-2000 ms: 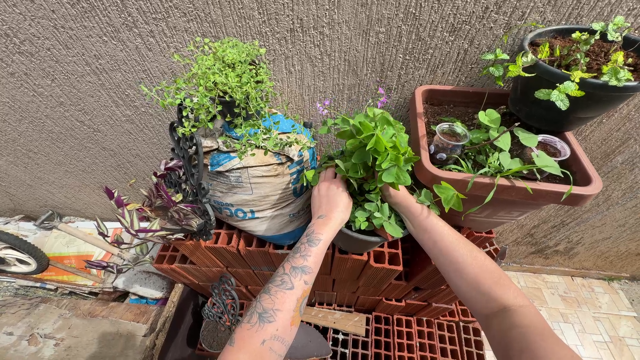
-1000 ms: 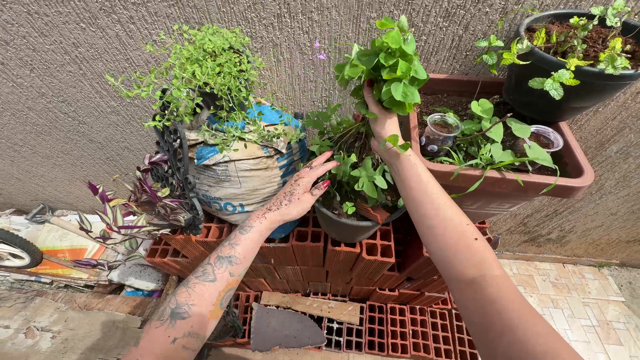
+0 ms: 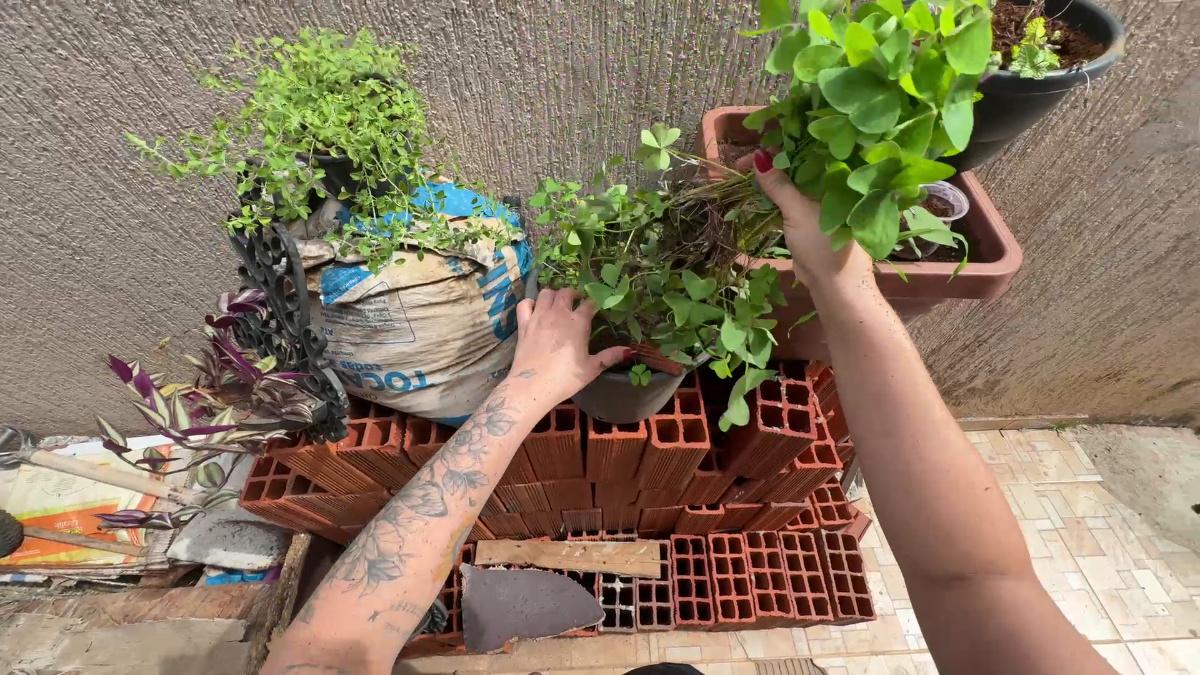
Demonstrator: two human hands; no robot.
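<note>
My right hand (image 3: 811, 225) grips a bunch of clover-like leafy stems (image 3: 872, 112) at the upper right; the stems trail left toward the pot, and whether they are still rooted cannot be told. My left hand (image 3: 562, 342) rests on the left rim of the dark plastic pot (image 3: 626, 396), thumb at the soil edge, fingers partly behind the rim. More of the leafy plant (image 3: 694, 300) spills over the pot's front and right side. A reddish shard (image 3: 656, 358) lies inside the front rim. The pot stands on stacked hollow clay bricks (image 3: 680, 436).
Left of the pot stands a printed sack (image 3: 422, 319) under a trailing green plant (image 3: 328, 122). A terracotta-coloured planter (image 3: 994, 267) and a black pot (image 3: 1012, 103) are at right. A purple-leaved plant (image 3: 216, 403), wood strip (image 3: 572, 556) and grey slab piece (image 3: 525, 605) lie around the bricks.
Both hands were in the foliage at first. My right hand has lifted a leafy bunch and moved right with it; my left hand has shifted to the pot's left rim. The view is nearer.
</note>
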